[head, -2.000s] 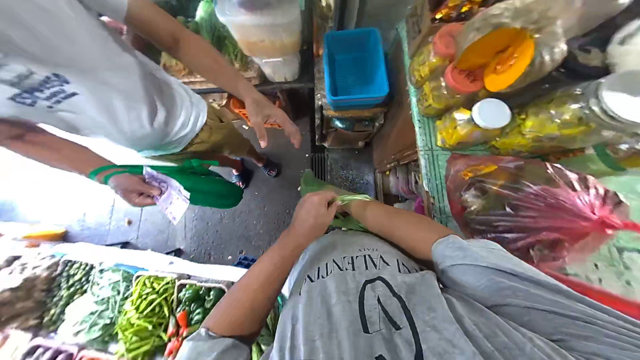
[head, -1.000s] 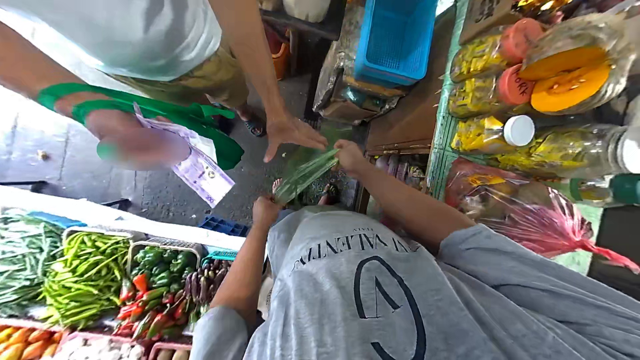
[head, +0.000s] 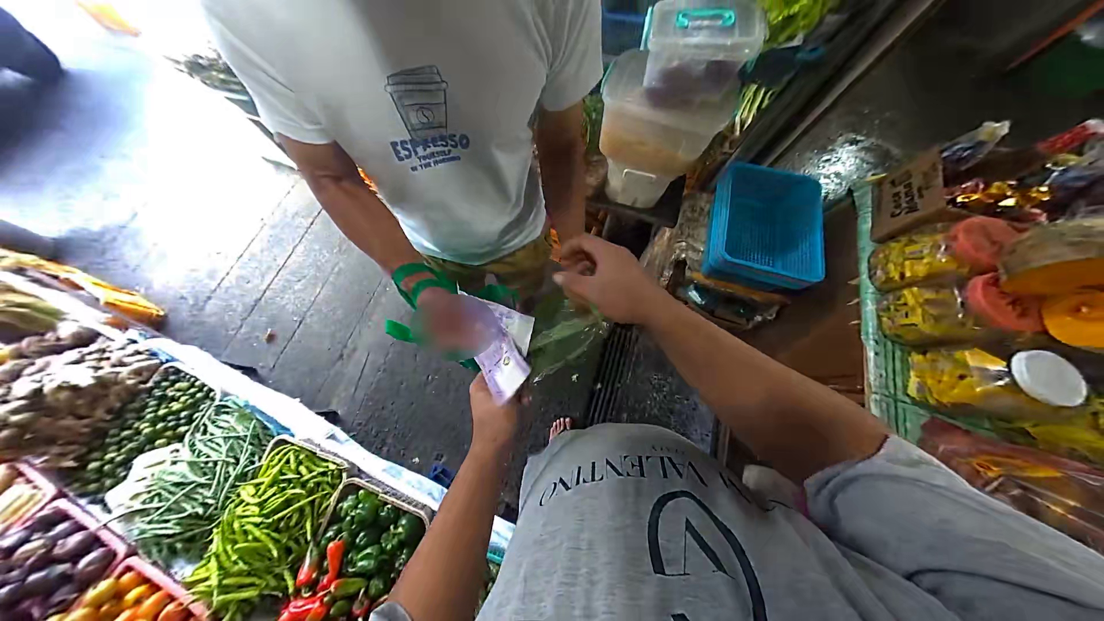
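My right hand [head: 604, 274] has its fingers curled at the upper edge of a clear green plastic bag [head: 565, 332], close to the other person's lowered hand. Below the bag's left side is my left hand [head: 498, 410], its fingers partly behind purple banknotes [head: 503, 362]; what it grips is hidden. The other person's hand [head: 457, 323], blurred and with a green strap around the wrist, holds the banknotes.
A person in a white shirt [head: 448, 112] stands facing me. Crates of green chilies [head: 267, 517] and green peppers [head: 371, 535] lie at the lower left. Stacked blue plastic baskets [head: 766, 224] and a stall with jars [head: 975, 379] stand at the right.
The plastic bag, stretched between my hands a second ago, now hangs by the other person's hands. The banknotes have come close to my left hand. The view has shifted up toward the person.
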